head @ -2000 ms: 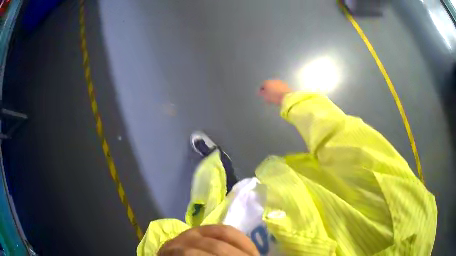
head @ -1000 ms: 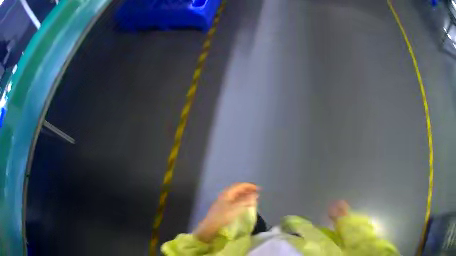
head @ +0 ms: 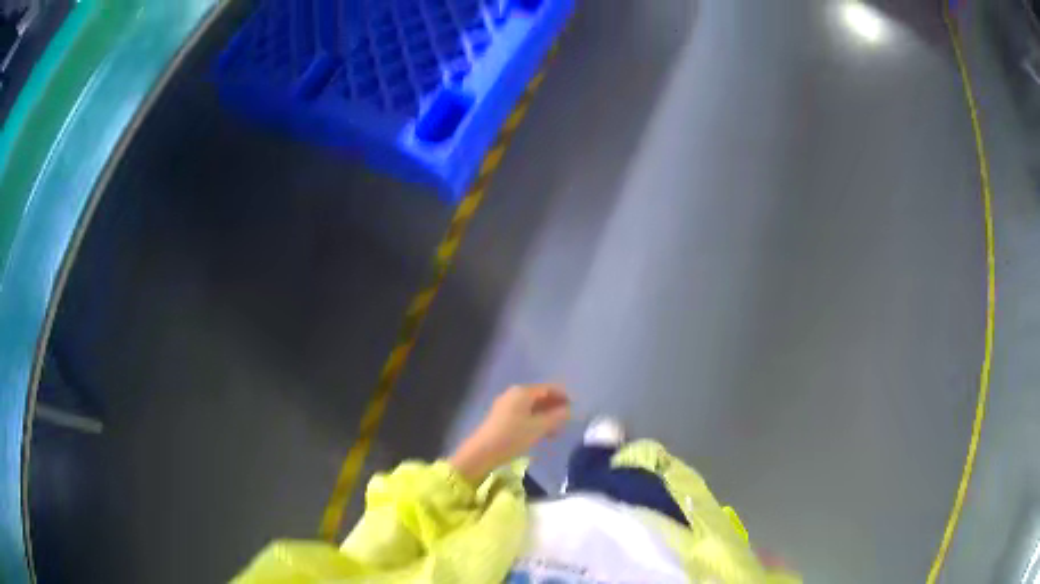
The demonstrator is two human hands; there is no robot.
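Observation:
A bright blue plastic pallet (head: 393, 69) lies on the floor ahead and to the left, cut off by the top edge. Its lattice deck and a block opening at the near corner show. My left hand (head: 522, 420) is low in the middle, bare, slightly blurred, loosely curled with nothing seen in it. It is well short of the pallet and does not touch it. My right hand (head: 778, 561) is only a small blurred patch at the bottom edge, mostly hidden, so its fingers cannot be made out.
A green bench edge (head: 86, 177) curves down the left side, with dark space beneath and a grey bar (head: 68, 420) low there. A yellow-and-black floor line (head: 393, 363) runs beside the pallet. A plain yellow line (head: 990, 285) bounds the aisle at right. One shoe (head: 603, 431) shows below.
The view has swung left and moved forward. The blue pallet shows larger and more fully. My left hand stays low in front; my right hand has dropped almost out of the picture.

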